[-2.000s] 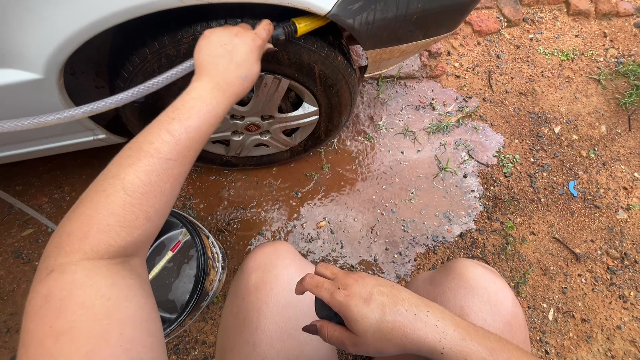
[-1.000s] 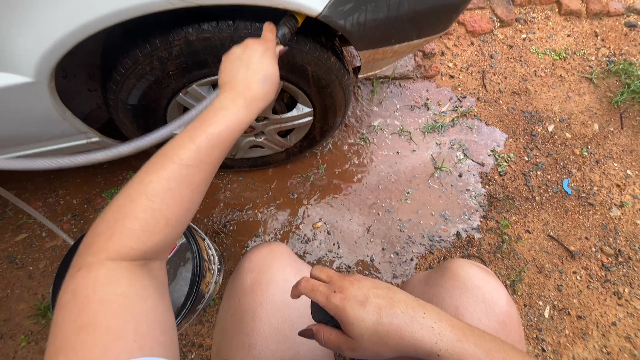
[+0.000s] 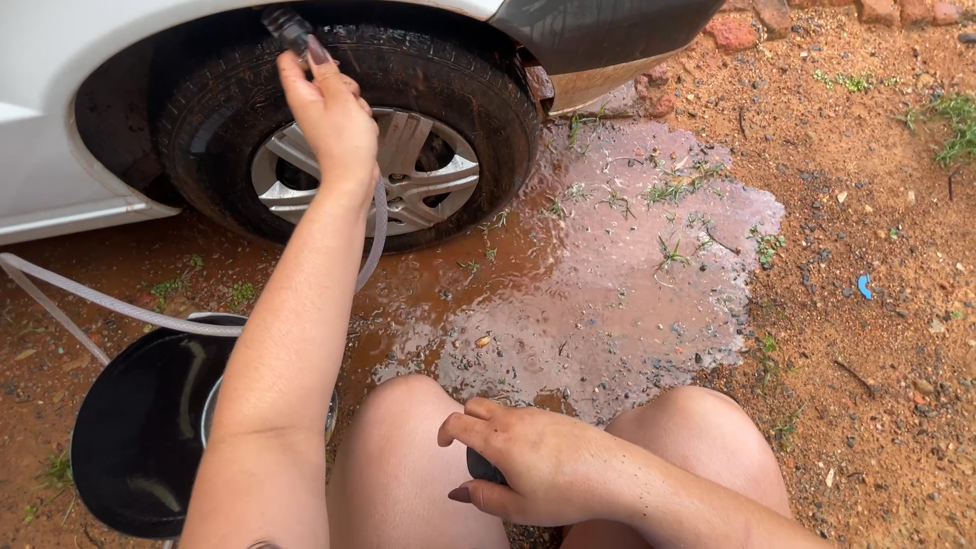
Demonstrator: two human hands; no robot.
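My left hand (image 3: pixel 332 114) grips a dark hose nozzle (image 3: pixel 287 29) at the top of the muddy car tyre (image 3: pixel 503 137), inside the wheel arch. A clear braided hose (image 3: pixel 377 229) hangs from that hand, passes behind my forearm and runs off to the left. The silver wheel cover (image 3: pixel 450 175) is wet. My right hand (image 3: pixel 541 461) rests between my knees, closed around a dark object (image 3: pixel 484 467) that is mostly hidden under the palm. Whether water leaves the nozzle cannot be told.
Left of my legs is a black round basin or lid (image 3: pixel 145 427), beside a bucket partly hidden by my arm. A muddy puddle (image 3: pixel 595 305) spreads below the wheel. The dark bumper (image 3: pixel 610 30) overhangs at the right, with red bricks (image 3: pixel 732 32) beyond.
My left hand has moved left along the tyre top with the nozzle. The hose, earlier stretched leftward across the wheel or arch, now hangs below the hand. My right hand has stayed at my knees.
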